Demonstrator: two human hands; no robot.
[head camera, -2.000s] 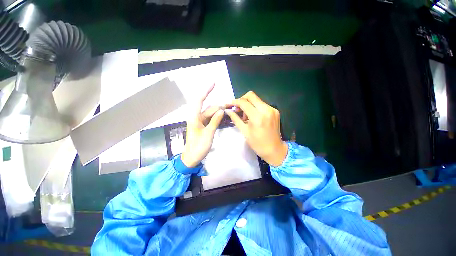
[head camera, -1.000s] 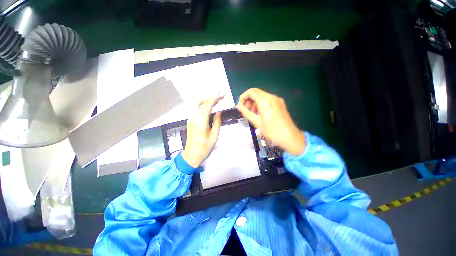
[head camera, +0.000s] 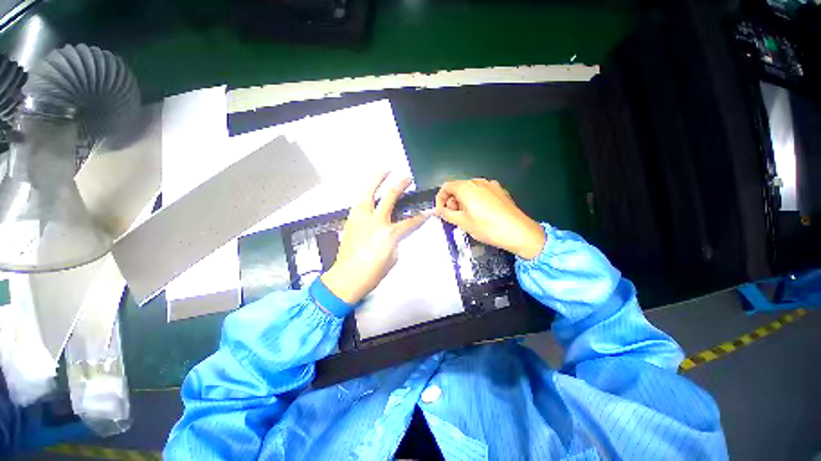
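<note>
The open-backed tablet unit (head camera: 423, 335) lies tilted in front of me, a black frame around a bright silver-white battery (head camera: 414, 286). A circuit board (head camera: 486, 263) shows at its right end. My left hand (head camera: 367, 245) is over the upper left of the battery, fingers spread, its thumb reaching toward the tablet's top edge. My right hand (head camera: 486, 212) is at the top edge, thumb and index finger pinched together beside the left fingertip. Whether a small piece is between the fingertips is too small to tell.
A grey die-cut sheet (head camera: 221, 212) lies slantwise over white backing sheets (head camera: 356, 144). A translucent hood (head camera: 45, 203) on a ribbed hose (head camera: 90, 90) stands at left, above crinkled clear bags (head camera: 97, 387). A dark stack (head camera: 680, 162) is at right. A pale edge (head camera: 414, 83) borders the conveyor.
My right hand has come back against my left fingertips after moving apart from them. My left fingers have spread and the thumb reaches further right. The circuit board is more exposed than two seconds ago.
</note>
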